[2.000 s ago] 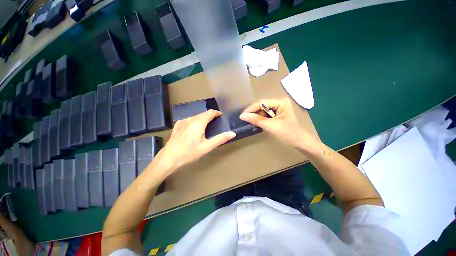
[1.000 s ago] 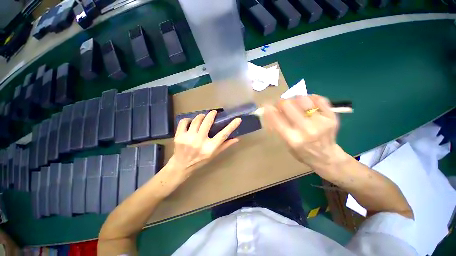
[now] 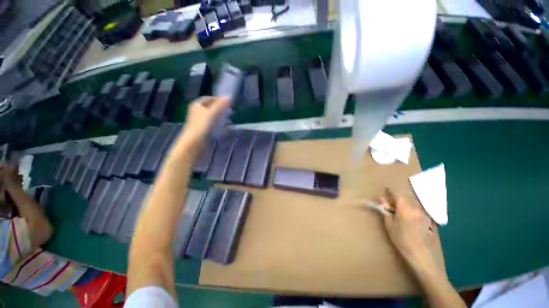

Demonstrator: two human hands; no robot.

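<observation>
My left hand (image 3: 207, 117) is raised at the upper left, over the row of units beside the conveyor, and grips a blurred dark grey device unit (image 3: 229, 84). My right hand (image 3: 409, 225) is at the right of the cardboard sheet (image 3: 313, 252) and holds a thin small tool (image 3: 379, 207) pointing left. One device unit lies flat on the cardboard between the hands, its glossy black display window (image 3: 327, 181) at the right end. The translucent film strip (image 3: 368, 120) hangs from the white film roll (image 3: 388, 48) above the cardboard.
Rows of dark grey units (image 3: 241, 156) stand left of and on the cardboard. More units stand on the green conveyor (image 3: 301, 114) behind. A crumpled white piece (image 3: 390, 148) and a flat white piece (image 3: 432, 192) lie at the right. Another person's arm (image 3: 27, 201) shows at far left.
My left hand has left the cardboard and gone up and left with a unit. My right hand has moved down. The view has shifted, bringing the film roll into sight.
</observation>
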